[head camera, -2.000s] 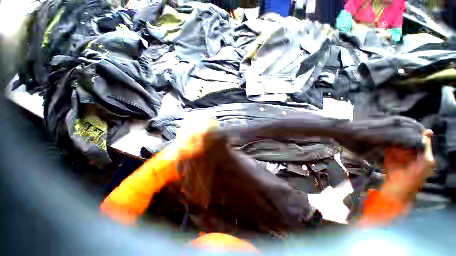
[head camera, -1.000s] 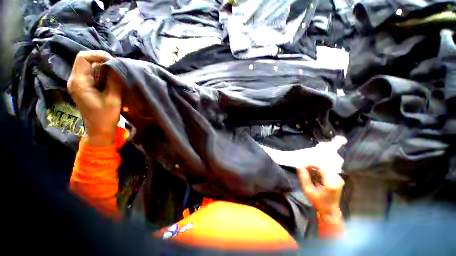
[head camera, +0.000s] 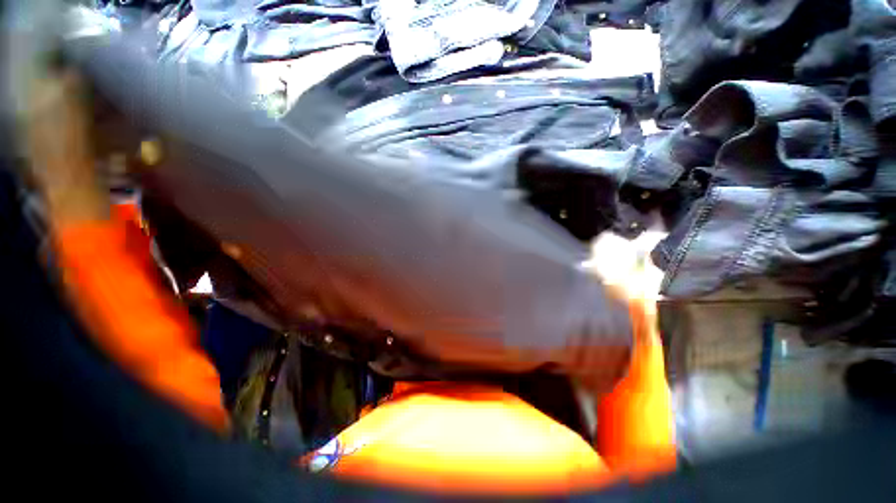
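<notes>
A dark grey denim jacket piece (head camera: 393, 246) is stretched across the front of me, blurred by motion, with small brass buttons along its lower edge. My left hand (head camera: 74, 147) is at the far left, blurred, at the piece's upper left end and appears to grip it. My right hand (head camera: 629, 267) is overexposed and partly covered by the cloth at the piece's right end; its fingers cannot be made out. No tool can be seen in either hand.
More grey denim jackets (head camera: 776, 226) lie heaped across the back and right. A whitish table surface (head camera: 624, 54) shows between them. A pale panel with a blue strip (head camera: 727, 363) is at the lower right. My orange-clothed body (head camera: 462, 442) is at the bottom.
My left hand has moved further left and the cloth is now pulled out wide and flatter across the front. My right hand is slightly higher. The view has shifted over the heap.
</notes>
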